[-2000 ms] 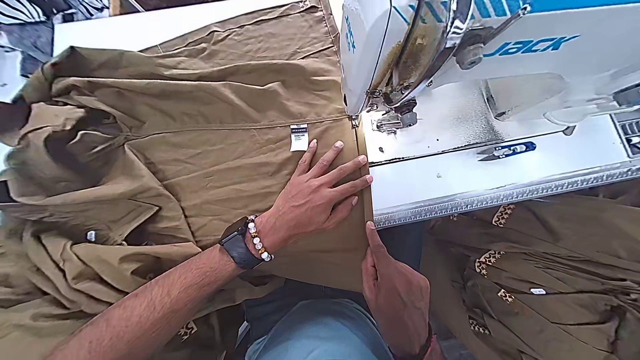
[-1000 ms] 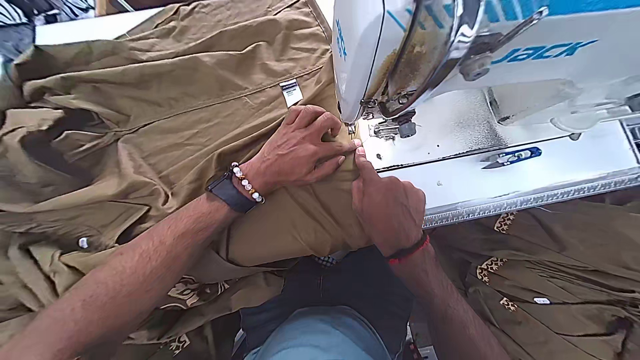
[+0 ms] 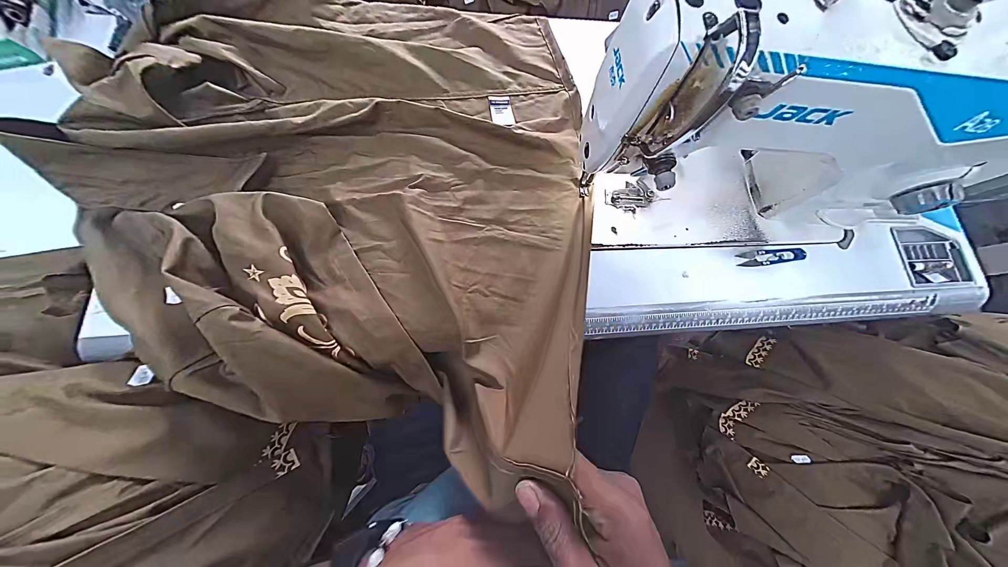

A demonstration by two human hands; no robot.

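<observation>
A brown cloth garment (image 3: 472,260) lies across the sewing machine table, its stitched edge running down from the needle and presser foot (image 3: 585,185). At the bottom, my right hand (image 3: 610,512) pinches the lower corner of that edge, thumb on top. My left hand (image 3: 465,543) is low beside it, with a beaded bracelet and a dark watch at the wrist; the cloth and the frame's edge hide its fingers. A small white label (image 3: 501,110) is sewn near the garment's upper seam. Pale printed lettering and a star show on a folded part at left.
The white and blue Jack sewing machine (image 3: 803,118) stands at upper right. Thread snips (image 3: 772,257) lie on its bed, behind the front ruler strip (image 3: 756,315). More brown garments (image 3: 850,441) with pale patterned trim hang or lie at lower right and lower left.
Both hands have moved from beside the presser foot down to the garment's lower corner. The printed part of the garment now shows folded over at left.
</observation>
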